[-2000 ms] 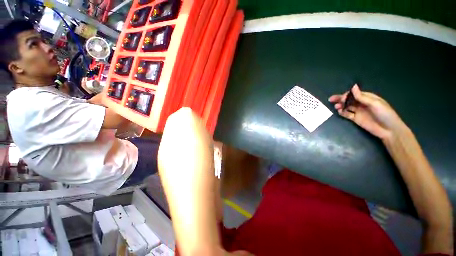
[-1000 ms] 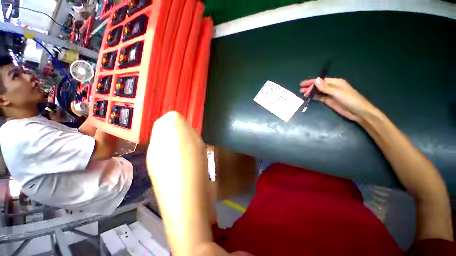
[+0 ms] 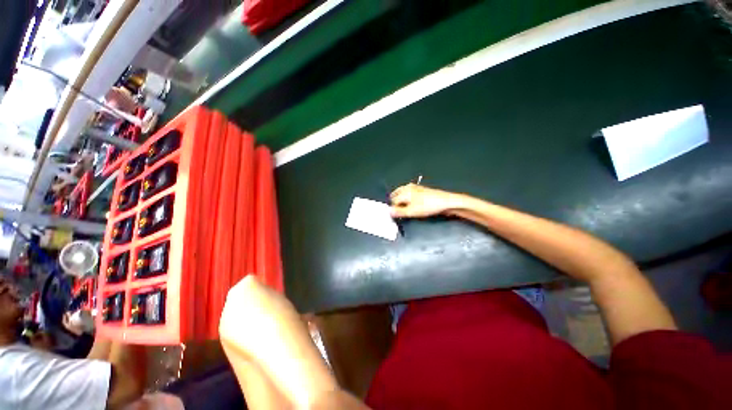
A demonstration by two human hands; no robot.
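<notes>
A small white label sheet with rows of tiny marks lies flat on the dark green bench. My right hand is at the sheet's right edge, fingers closed round a slim black tool, partly hidden and blurred. A thick stack of red-orange foam trays stands at the left, its top face turned to the left. Black phone units sit in the top tray's pockets in two rows. My left forearm reaches up to the stack's near side; the left hand itself does not show.
A larger folded white sheet lies at the bench's right. A pale rail separates the bench from the brighter green conveyor. A person in a white shirt is at lower left, near a small fan. A brown box is below the bench.
The view has turned to the right, bringing in the larger white sheet and more conveyor. My right hand has moved from beside the label sheet to its right edge, still with the black tool.
</notes>
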